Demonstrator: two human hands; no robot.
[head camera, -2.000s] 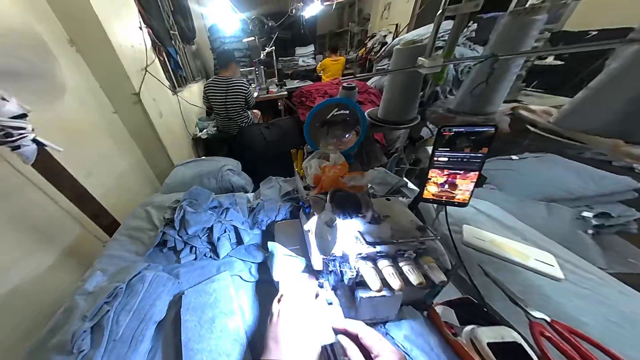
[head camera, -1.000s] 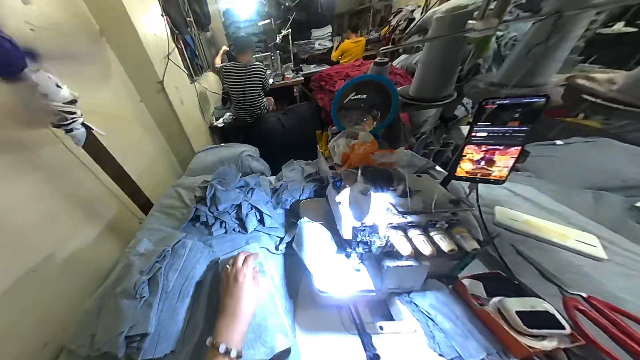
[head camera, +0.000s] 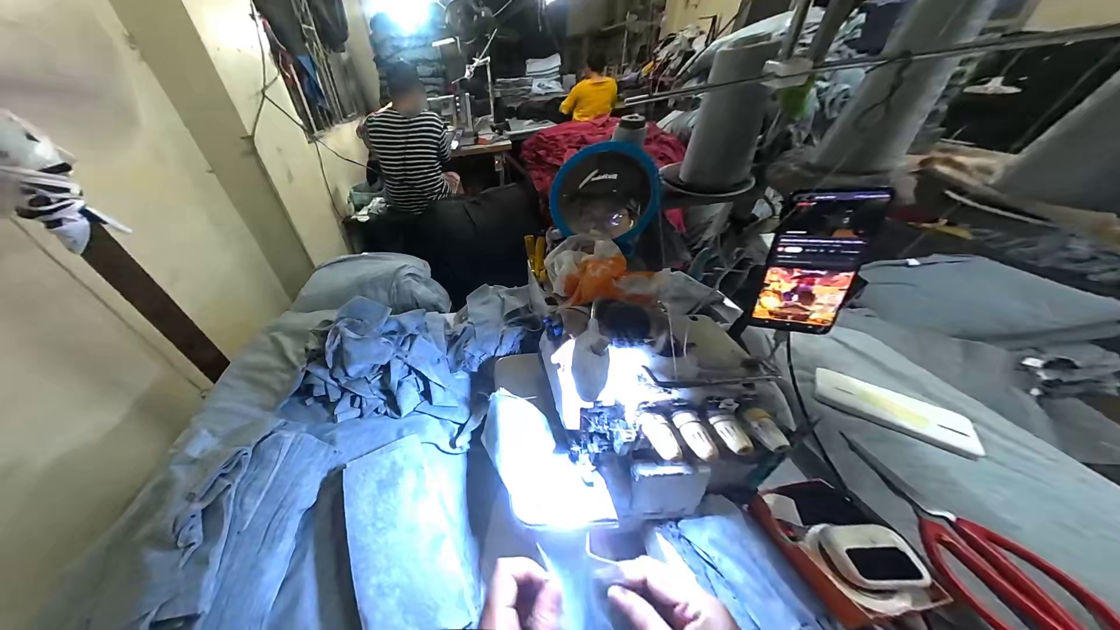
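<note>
An overlock sewing machine (head camera: 612, 376) with a bright lamp stands at the centre. Beneath its needle area, a brightly lit piece of fabric (head camera: 542, 464) lies on the plate. At the bottom edge, my left hand (head camera: 522, 595) pinches a pale piece of cloth (head camera: 573, 577) between thumb and fingers. My right hand (head camera: 661, 599) has the other side of that cloth between its fingertips. Both hands are in front of the machine, a short way apart. The glare hides the cloth's edges and the needle. Folded light blue denim (head camera: 407, 525) lies left of my left hand.
Crumpled denim pieces (head camera: 385, 359) lie at left. At right are red-handled scissors (head camera: 1006, 560), a red tray (head camera: 787, 542) holding a white device, a white flat bar (head camera: 897, 411) and a mounted phone (head camera: 822, 262). Thread cones (head camera: 726, 114) stand behind. Two people sit farther back.
My left hand has moved from the denim at left to the cloth in front of the machine. My right hand, out of sight a second ago, is back in view there.
</note>
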